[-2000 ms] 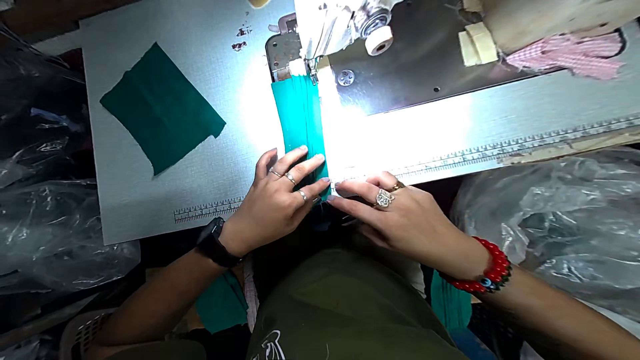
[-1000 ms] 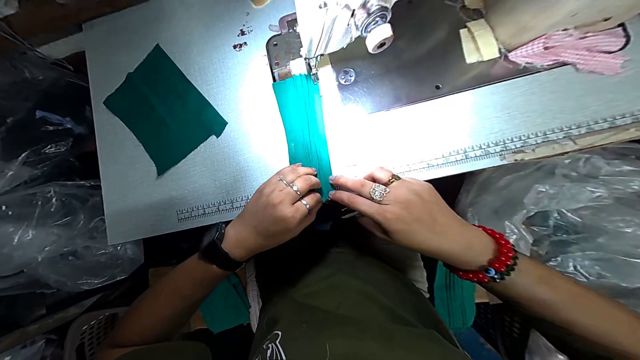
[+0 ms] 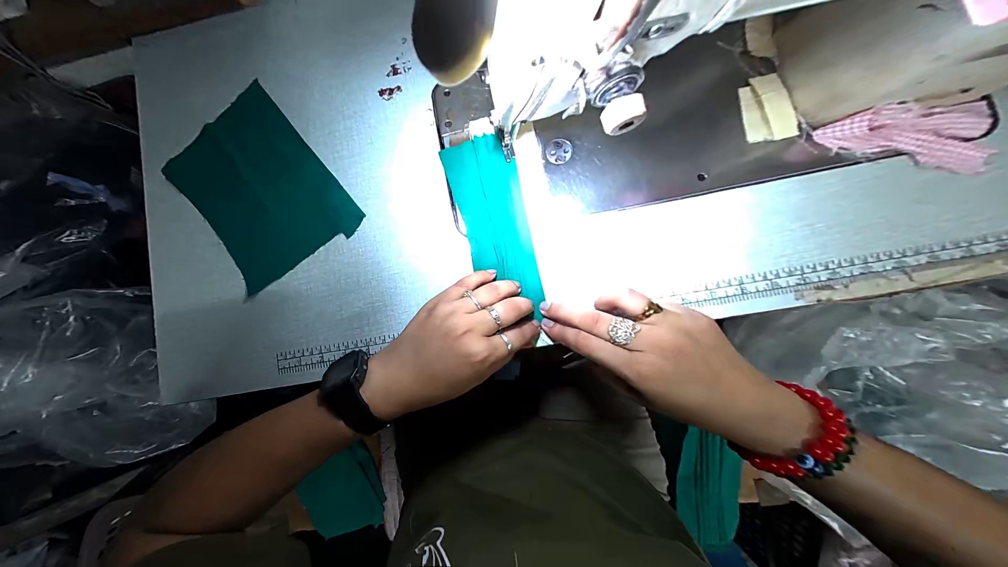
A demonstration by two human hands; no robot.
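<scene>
A long green fabric strip (image 3: 498, 213) runs from under the presser foot (image 3: 506, 146) of a sewing machine down to the table's near edge. My left hand (image 3: 457, 335) lies over the strip's near end, fingers bent and pressing on it. My right hand (image 3: 654, 346) is at the strip's right edge, its index finger and thumb side meeting the cloth near the left fingertips; its grip is partly hidden. Something thin and metallic shows below the right hand. A separate piece of dark green fabric (image 3: 264, 189) lies flat on the table at left.
The machine head (image 3: 551, 63) stands at the top under a bright lamp. A printed ruler (image 3: 835, 276) follows the near table edge. A pink checked cloth (image 3: 906, 134) hangs at right. Plastic bags (image 3: 906, 370) lie on both sides; more green fabric (image 3: 709, 484) hangs near my lap.
My left hand, spread further up the strip two seconds ago, has drawn down to its near end. A dark rounded object has come into view at the top beside the machine head.
</scene>
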